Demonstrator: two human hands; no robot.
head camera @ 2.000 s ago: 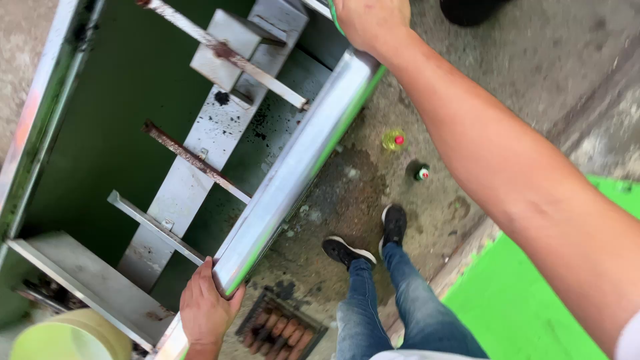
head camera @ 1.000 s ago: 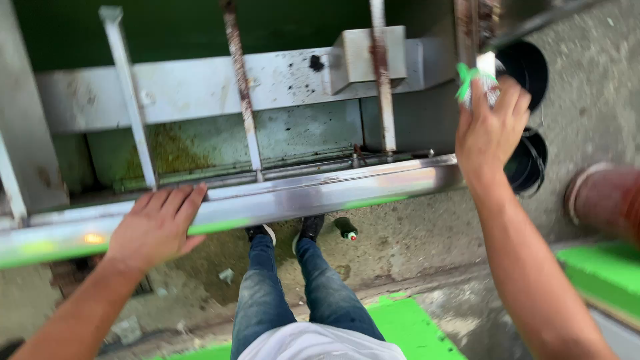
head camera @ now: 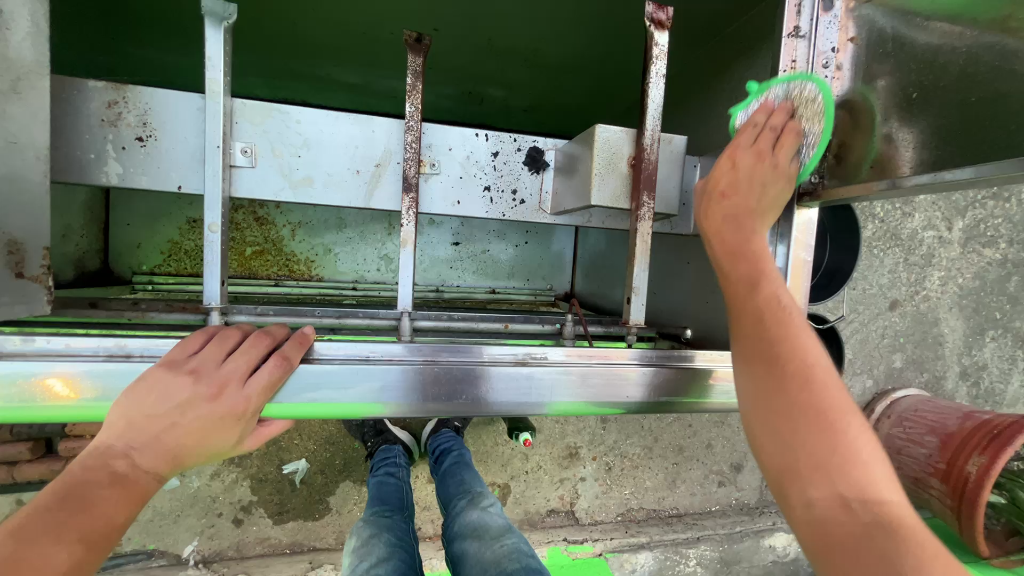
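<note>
My left hand (head camera: 210,392) rests on the front stainless steel rail (head camera: 496,384) of a metal cabinet, holding nothing, its fingers over the upper edge. Under my right hand (head camera: 752,176) is a round scrubbing pad (head camera: 808,120) with a green rim and silvery mesh, pressed against the cabinet's right-hand metal edge. Upright in the open interior are metal struts: a fairly clean one (head camera: 217,160) at left, a rusty one (head camera: 411,176) in the middle and another rusty one (head camera: 646,176) at right. Behind them runs a stained sheet-metal beam (head camera: 320,152) with a metal box (head camera: 612,168).
Black buckets (head camera: 834,248) stand on the concrete floor (head camera: 944,280) at right, near a terracotta pot (head camera: 936,464) with a plant. A bottle (head camera: 520,430) is on the floor beside my shoes (head camera: 384,436). Bricks (head camera: 32,452) lie at lower left.
The view has turned strongly since two seconds ago. Since one second ago, my right hand and the pad have moved up along the right-hand edge. My left hand remains on the front rail.
</note>
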